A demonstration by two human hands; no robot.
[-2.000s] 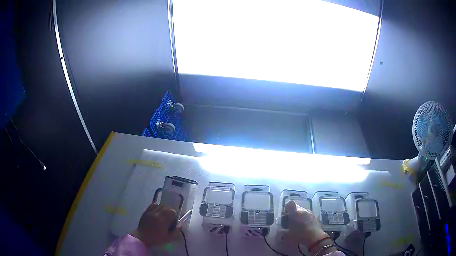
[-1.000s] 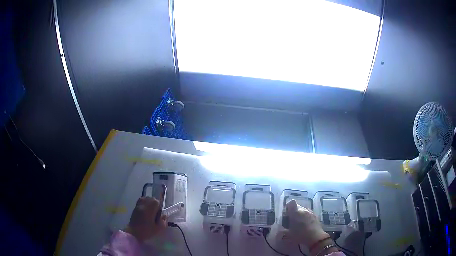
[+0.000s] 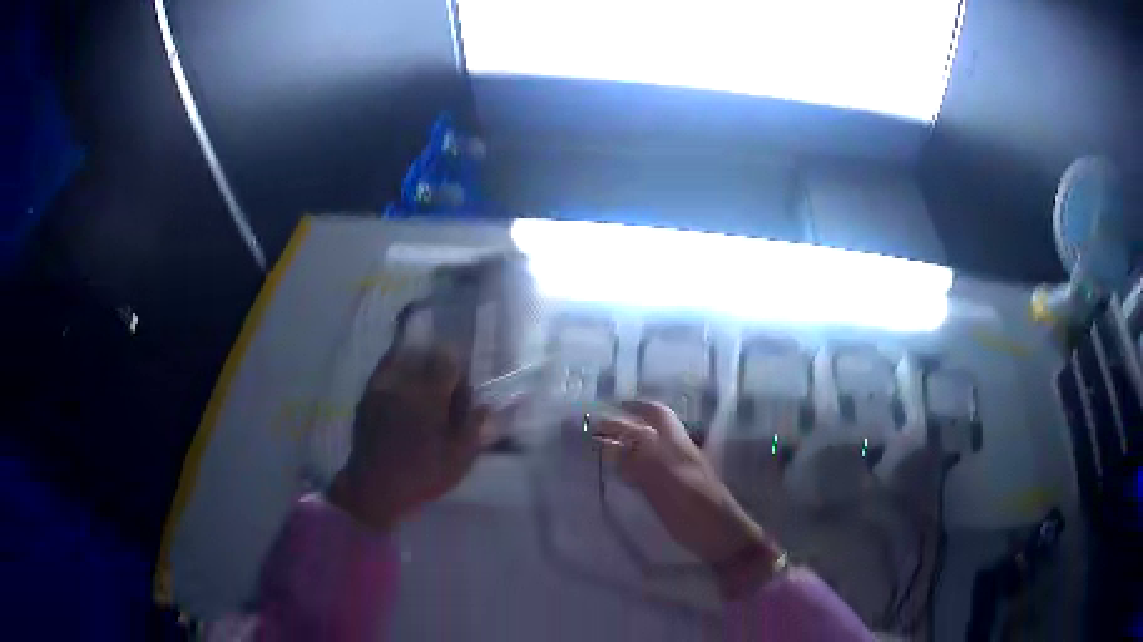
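The view is blurred. Pale box-like floodlights with grey U-shaped brackets stand in a row on the white table; one in the middle [image 3: 674,357] is plain to see. My left hand [image 3: 420,426] is closed around the bracket side of the leftmost floodlight [image 3: 501,320], which is tilted; its edges are smeared. My right hand [image 3: 658,458] is at the near ends of the second and third floodlights, fingers pointing left. Blur hides whether it grips anything. Thin dark cords, one of them on the right [image 3: 938,527], run towards me. Small green lights show at some near ends.
The white table [image 3: 238,502] has yellow tape at its left edge. A bright panel [image 3: 715,44] is at the back, with a blue mesh item [image 3: 439,176] at back left. A fan [image 3: 1090,220] and dark slotted trays [image 3: 1103,376] are right. A dark item [image 3: 1015,571] lies lower right.
The camera has tipped down, so the table sits higher in view. My right hand has left the fourth floodlight and moved left. My left hand has shifted right with the leftmost floodlight.
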